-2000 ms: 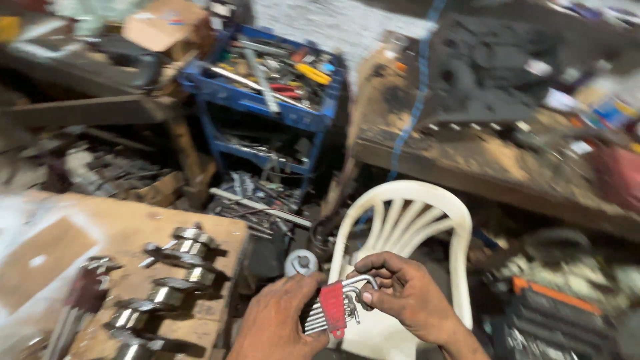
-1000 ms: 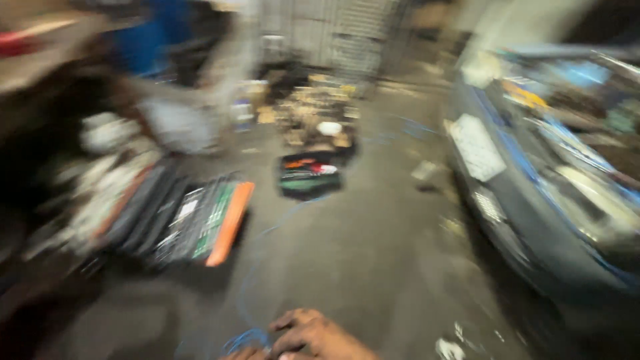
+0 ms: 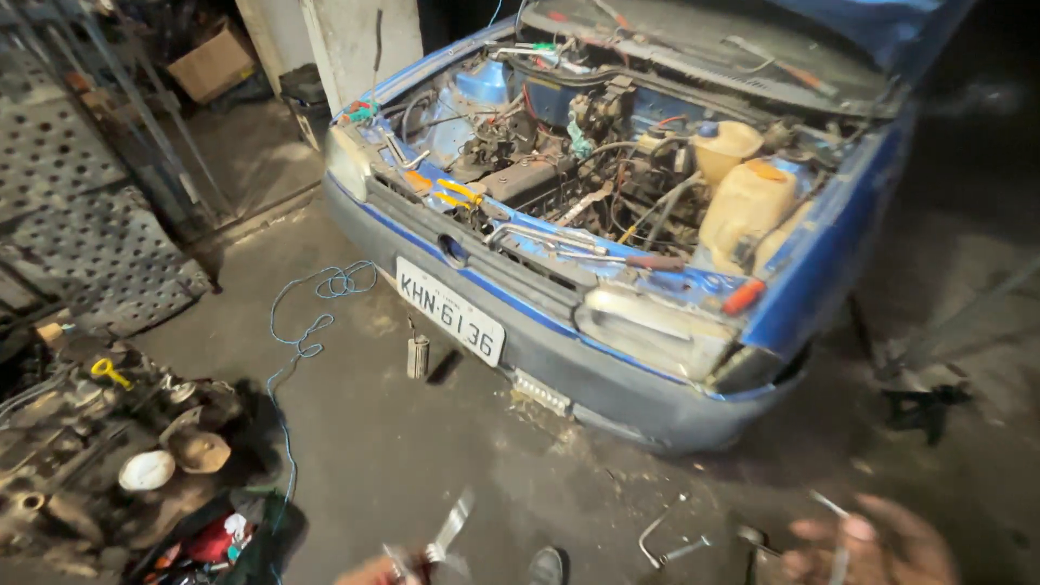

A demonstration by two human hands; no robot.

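At the bottom edge, my left hand [image 3: 388, 571] is partly cut off and holds blurred metal hex keys [image 3: 451, 524]. My right hand [image 3: 873, 540], blurred at the lower right, has a thin metal tool [image 3: 830, 504] between its fingers, likely a hex key. Ahead stands a blue car with its hood raised and its engine [image 3: 528, 175] exposed. Along its front panel lie yellow-handled pliers [image 3: 459, 193], bent wrenches [image 3: 552, 237] and a red-handled screwdriver [image 3: 654, 262]. A red-orange handle [image 3: 743, 297] rests by the headlight.
Bent metal tools [image 3: 656, 540] lie on the floor between my hands. Greasy engine parts [image 3: 146, 455] and a bag of tools [image 3: 207, 544] are at the lower left. A blue cord [image 3: 284, 406] runs over the floor toward the bumper [image 3: 634, 398]. A perforated metal sheet [image 3: 89, 203] stands left.
The view has swung from the benches and white chair to the car. Two seconds ago my hands were together at a red hex key holder; now they are apart.
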